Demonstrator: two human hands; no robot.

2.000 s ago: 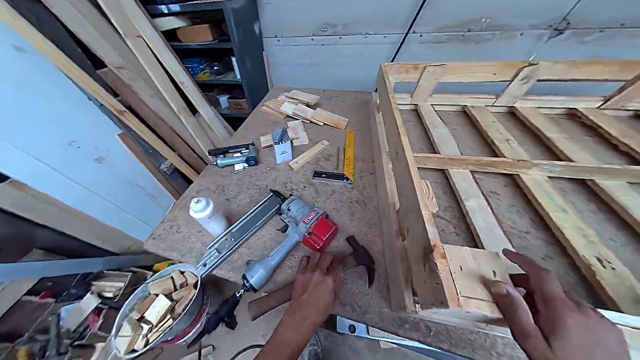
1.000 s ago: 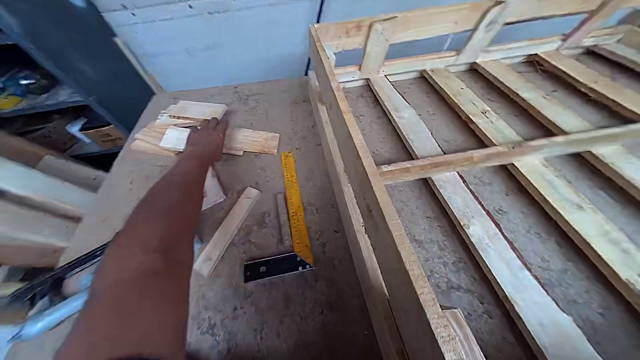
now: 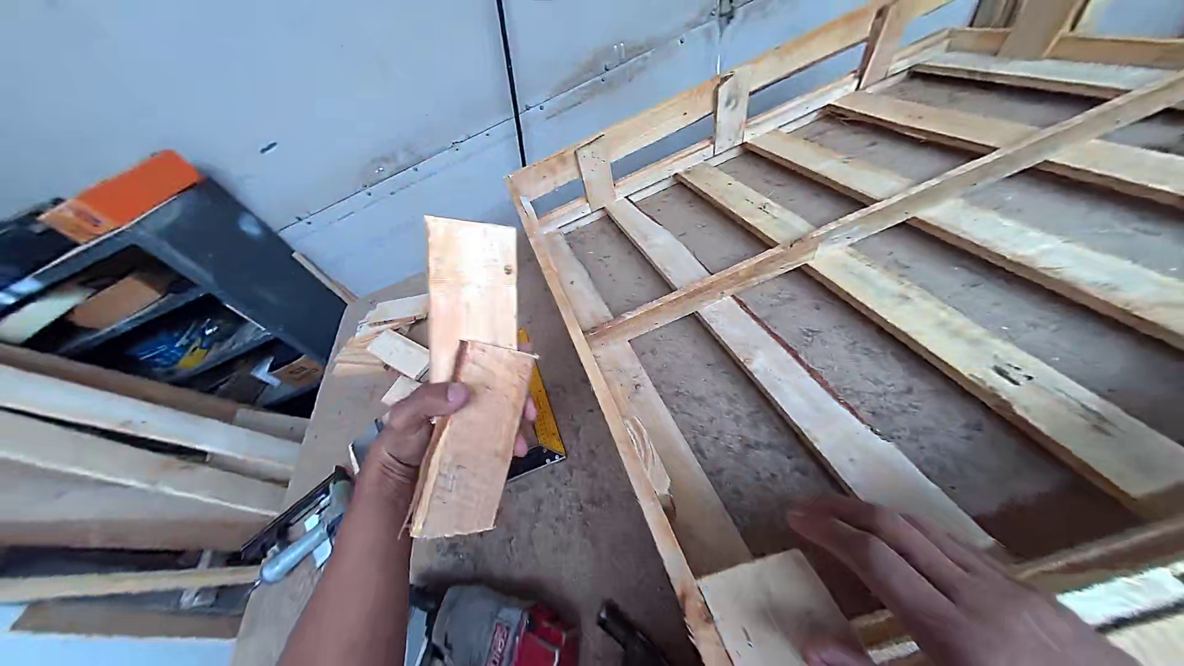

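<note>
My left hand (image 3: 402,435) grips two short wooden boards, a longer one (image 3: 470,277) behind a shorter one (image 3: 476,439), raised above the bench. My right hand (image 3: 934,583), fingers spread, is over the near corner of a slatted wooden frame (image 3: 610,407); its thumb is by a short wood block (image 3: 772,601) lying at that corner, and whether it presses on it I cannot tell. A yellow-bladed try square (image 3: 548,416) lies partly hidden behind my left hand. At the bottom edge shows part of a red and grey nail gun (image 3: 504,634).
More wood offcuts (image 3: 398,351) lie on the bench beyond my left hand. A second pneumatic tool (image 3: 305,546) is left of my forearm. Dark metal shelves (image 3: 250,259) and stacked planks (image 3: 139,453) stand at the left. A metal wall (image 3: 398,83) is behind the bench.
My left hand, reaching to the offcut pile one second ago, has come back holding two boards. My right hand, out of view then, shows again near the frame corner. The view has swung.
</note>
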